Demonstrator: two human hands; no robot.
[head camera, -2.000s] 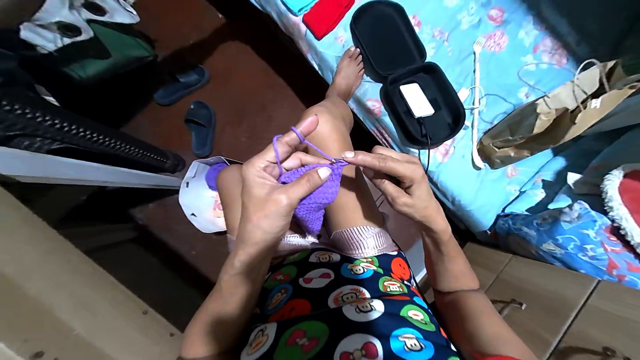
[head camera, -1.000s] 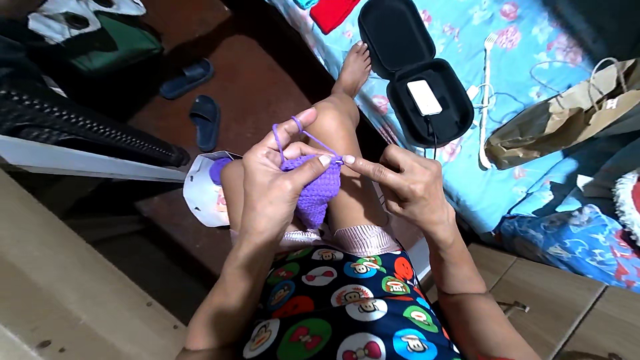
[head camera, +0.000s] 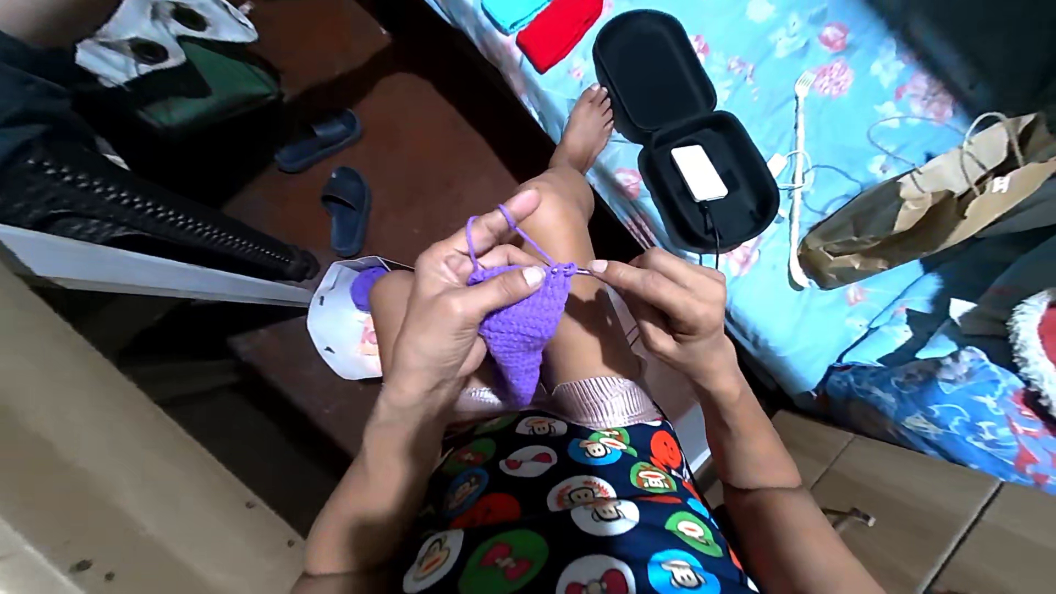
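My left hand (head camera: 462, 305) pinches the top edge of a purple crocheted piece (head camera: 524, 330) between thumb and fingers, and purple yarn (head camera: 528, 235) loops over its raised index finger. The piece tapers to a point that hangs above my lap. My right hand (head camera: 672, 309) grips a thin metal crochet hook (head camera: 584, 271), whose end sits in the stitches at the piece's upper right corner. Most of the hook's shaft is hidden by the right fingers. A purple yarn ball (head camera: 369, 289) lies in a white container (head camera: 334, 326) beside my thigh.
On the floral bed sheet (head camera: 767, 322) lie an open black case (head camera: 718, 231) with a white device (head camera: 700, 173), a long-handled back scratcher (head camera: 799, 181), a brown paper bag (head camera: 899, 223) and a red cloth (head camera: 561, 33). Dark slippers (head camera: 346, 210) rest on the floor. A drawer cabinet (head camera: 899, 487) stands at lower right.
The right hand and hook have shifted slightly against the purple piece's top edge. The left hand keeps its hold, with yarn still over the finger.
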